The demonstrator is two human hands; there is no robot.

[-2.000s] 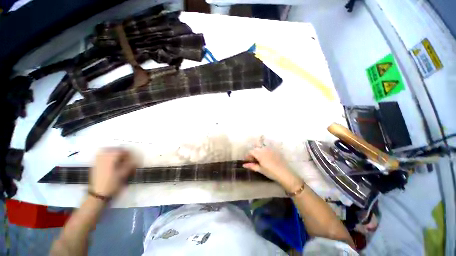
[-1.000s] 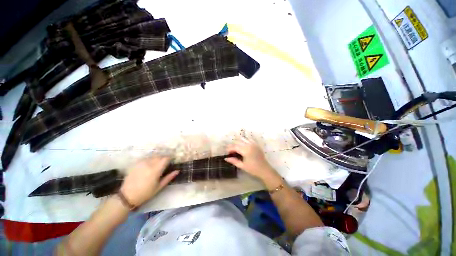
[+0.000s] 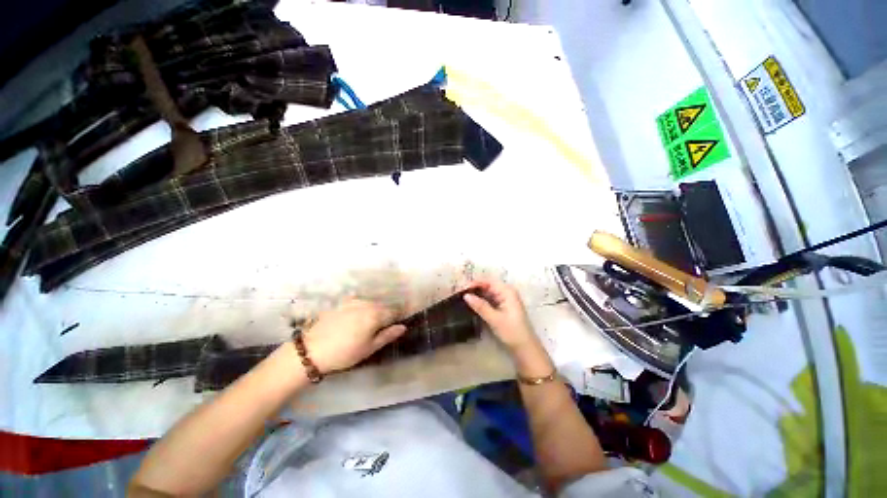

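A dark plaid strip point(image 3: 438, 332) lies along the front of the white table, with a second plaid piece point(image 3: 126, 361) reaching out to its left, ending in a slanted point. My left hand point(image 3: 352, 336) lies flat on the strip's middle, fingers pointing right. My right hand point(image 3: 498, 309) pinches the strip's upper right edge between thumb and fingertips, where a thin dark fold runs towards my left hand. The cloth under my left hand is hidden.
A steam iron point(image 3: 627, 309) with a wooden handle stands at the right table edge beside a dark rest point(image 3: 711, 225). A stack of plaid pieces point(image 3: 321, 148) crosses the table behind, with a plaid heap point(image 3: 229, 63) at back left. A red object point(image 3: 68, 452) shows at lower left.
The two plaid pieces now overlap at left instead of one straight strip. My left hand has moved right onto the strip's middle. My right hand now pinches a raised edge. The view has shifted.
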